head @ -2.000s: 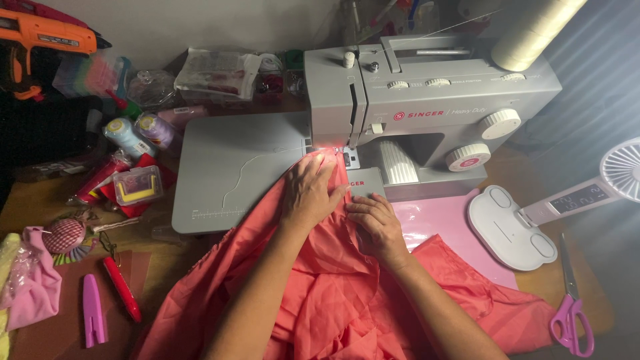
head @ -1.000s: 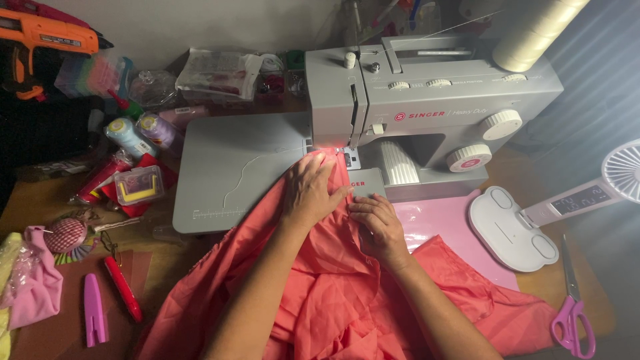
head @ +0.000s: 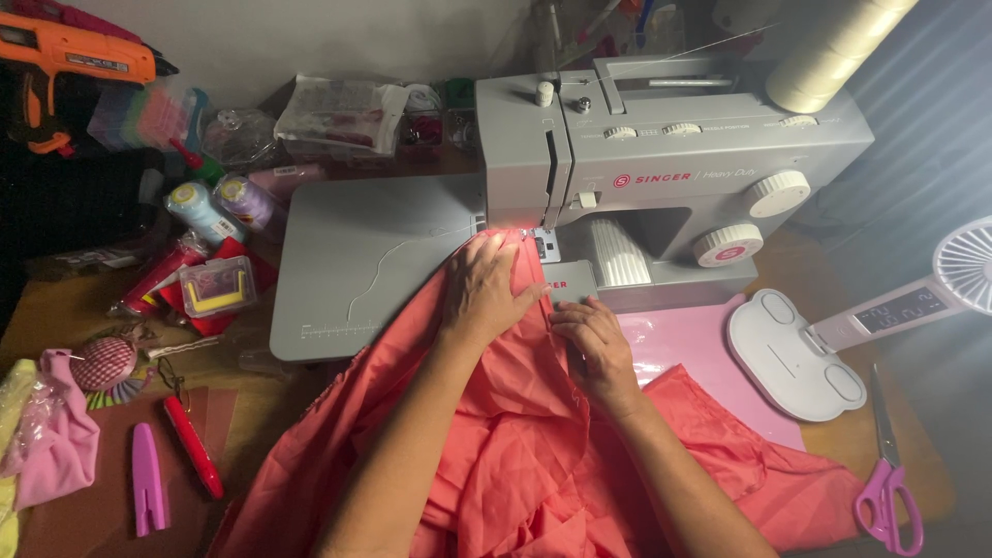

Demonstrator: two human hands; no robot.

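Observation:
A grey Singer sewing machine (head: 659, 170) stands at the centre right, its lit needle area over the top end of a coral fabric (head: 527, 372). My left hand (head: 488, 291) lies flat on this fabric just in front of the presser foot, fingers pointing at it. Lower and to the right, my right hand (head: 597, 349) has its fingers curled at the fabric's right edge, beside the free arm; whether they pinch it is hard to tell. A loose pale thread (head: 377, 271) trails over the grey extension table (head: 333, 225). The rest of the fabric spreads in folds under both forearms.
At right are purple-handled scissors (head: 887, 480) and a white fan stand (head: 790, 356). A large thread cone (head: 837, 54) rises behind the machine. On the left lie thread spools (head: 203, 209), a pincushion (head: 105, 363), a red pen (head: 194, 446), a pink tool (head: 147, 480) and an orange glue gun (head: 85, 50).

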